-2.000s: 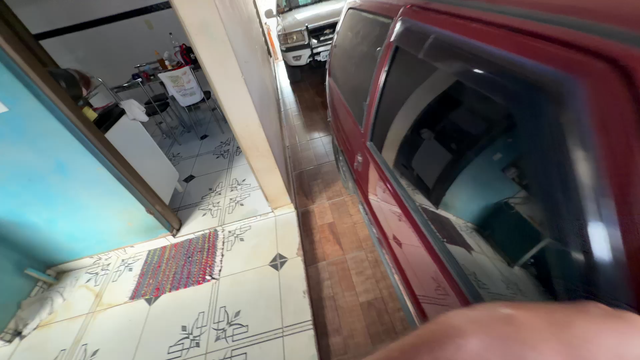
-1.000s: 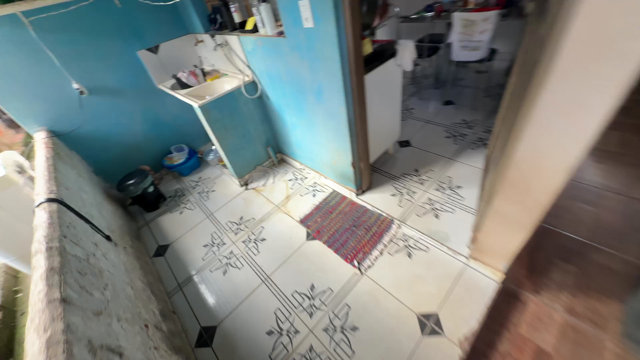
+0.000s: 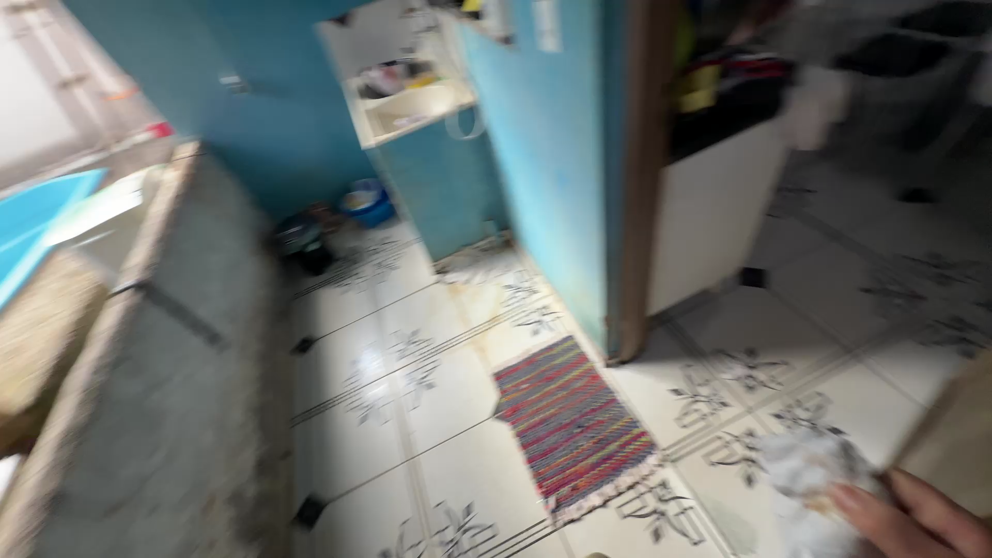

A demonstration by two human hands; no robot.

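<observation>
At the lower right edge, my right hand (image 3: pixel 899 508) grips a crumpled white cloth (image 3: pixel 810 473) between thumb and fingers; the picture is blurred, and part of the hand lies outside the frame. The cloth shows above the tiled floor, to the right of a striped woven rug (image 3: pixel 577 426) with a fringed end. My left hand is not in view.
A low rough wall (image 3: pixel 178 372) runs along the left. A laundry sink (image 3: pixel 415 108) holding items stands at the back, with a blue basin (image 3: pixel 368 203) and a dark bucket (image 3: pixel 304 242) on the floor. A doorway with a brown frame (image 3: pixel 639 194) opens on the right.
The view has swung left from the red car to the tiled area with the sink. My right hand with the white cloth has come into view at the lower right.
</observation>
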